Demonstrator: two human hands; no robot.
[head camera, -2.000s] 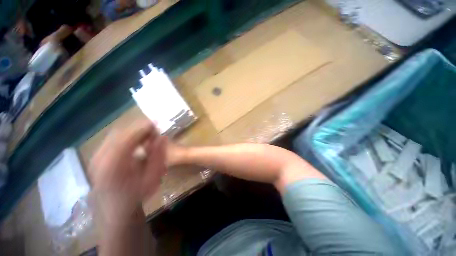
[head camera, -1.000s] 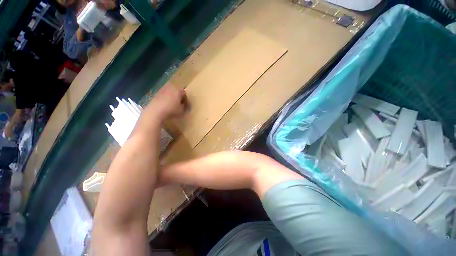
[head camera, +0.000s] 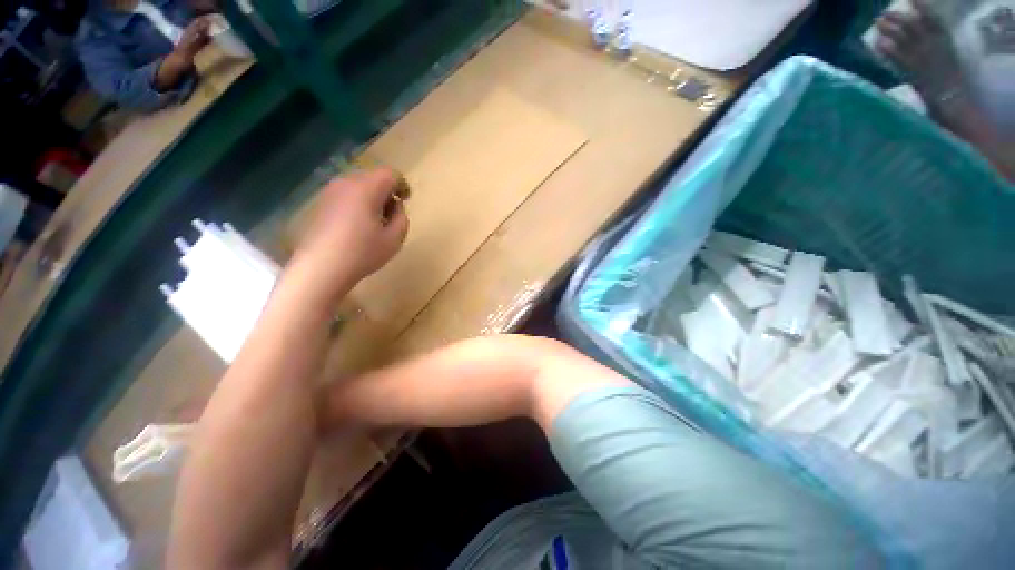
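Note:
My left hand (head camera: 354, 223) is over the tan cardboard sheet (head camera: 479, 189), fingers curled and fingertips together at a tiny dark heap (head camera: 401, 190); whether they hold a piece is unclear. My right forearm passes beneath my left forearm. My right hand (head camera: 198, 410) is mostly hidden there, with white housings (head camera: 150, 451) sticking out to the left, apparently held in it. A white finished stack (head camera: 226, 292) lies left of my left forearm, thin prongs at its far end.
A green crate (head camera: 879, 167) with bluish liner and jumbled white housings (head camera: 857, 379) is at right. A white flat pile (head camera: 72, 523) lies at lower left, a white tub (head camera: 712, 28) at top. Another person's hand (head camera: 918, 45) is beyond the crate; a person sits top left.
My left hand has moved from near the stack onto the cardboard sheet, then slightly farther up it. White housings beside my left forearm now show more. The camera view has shifted.

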